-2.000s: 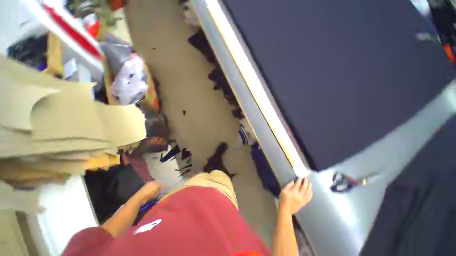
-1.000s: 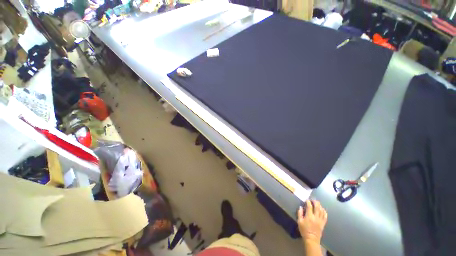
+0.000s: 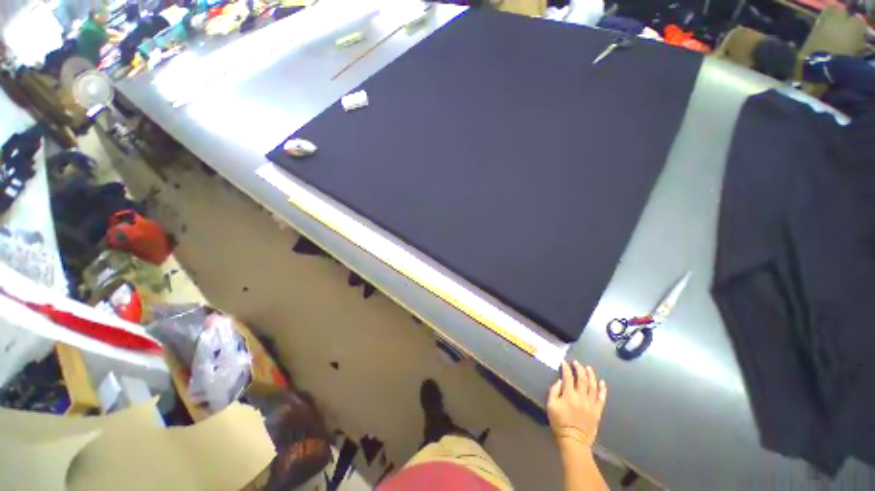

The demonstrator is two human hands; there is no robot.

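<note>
My right hand (image 3: 576, 403) rests on the table's near edge, fingertips at the right end of the white strip (image 3: 437, 267); it grips nothing that I can see. My left hand is out of the picture. A dark fabric sheet (image 3: 499, 173) lies flat and smooth on the grey table (image 3: 662, 412). A thin yellow ruler (image 3: 413, 274) lies along the white strip at the fabric's near edge. Shears (image 3: 650, 319) with dark handles lie on the table right of the sheet, blades pointing away. Two pale weights, one rounded (image 3: 299, 148) and one squarer (image 3: 355, 101), sit on the fabric's left side.
Rumpled dark fabric (image 3: 796, 288) covers the table's right side. Small scissors (image 3: 610, 48) lie at the far edge. A thin brown stick (image 3: 367, 52) and a pale block (image 3: 351, 39) lie at the far left. Tan pieces (image 3: 182, 451) and bags stand left of the aisle.
My view has lifted and shifted, so the far table, weights and stick have come into view. My left hand has left the picture. My right hand stays near the strip's end.
</note>
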